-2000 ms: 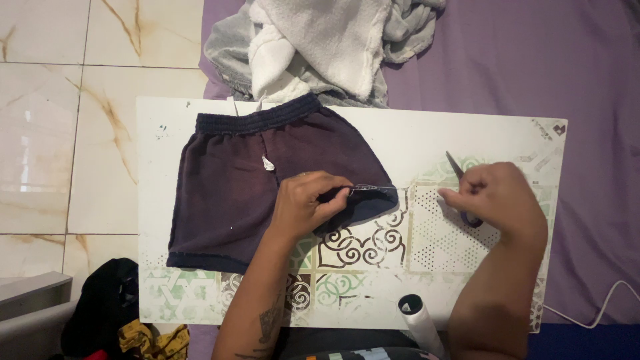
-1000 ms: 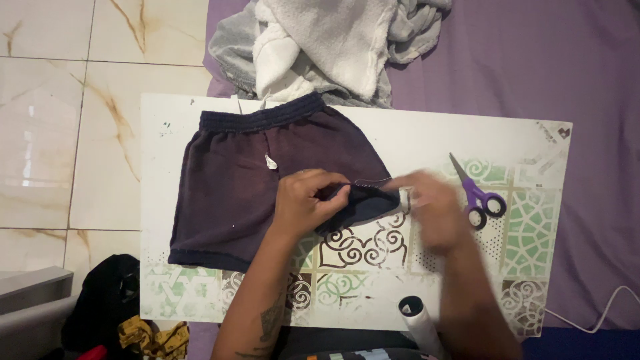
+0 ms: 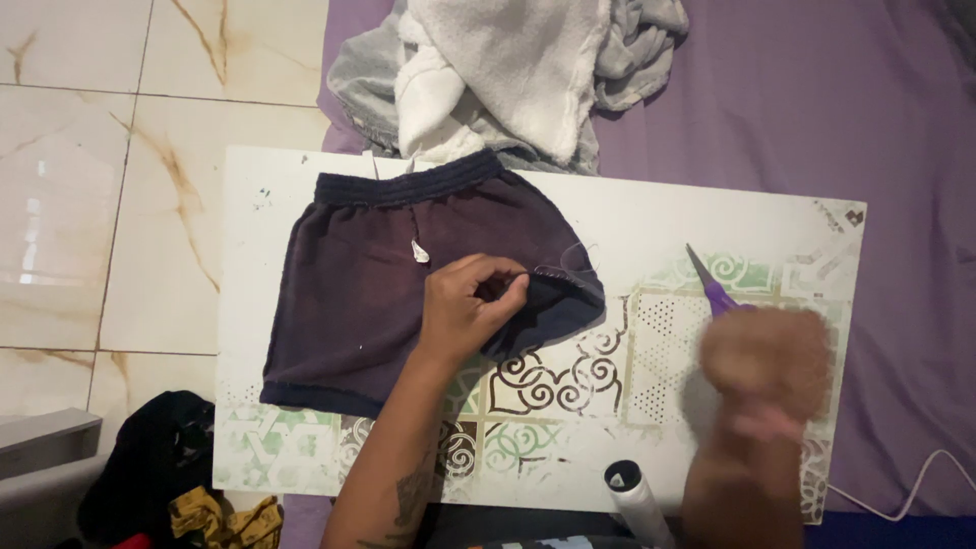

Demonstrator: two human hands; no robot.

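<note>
A dark purple pair of shorts (image 3: 358, 305) with a navy waistband lies on a white patterned board. My left hand (image 3: 473, 305) pinches the navy hem of one leg between thumb and fingers. Beside the pinch, light stitches run along the hem edge, and a loop of pale thread (image 3: 579, 259) lies on the cloth. My right hand (image 3: 766, 351) is blurred over the right side of the board, fingers curled. It partly covers purple-handled scissors (image 3: 705, 278), hiding their finger loops. Whether it holds them or anything else cannot be told.
The board (image 3: 747, 221) lies on a purple sheet (image 3: 770, 91). Grey and white fleece cloth (image 3: 511, 69) is heaped behind it. A thread spool (image 3: 637, 496) is at the near edge. Dark and yellow cloths (image 3: 221, 518) are at lower left. A white cord (image 3: 926, 473) runs at right.
My right hand has moved from beside the hem, right to the scissors, which lay uncovered on the board a second ago. My left hand keeps its pinch.
</note>
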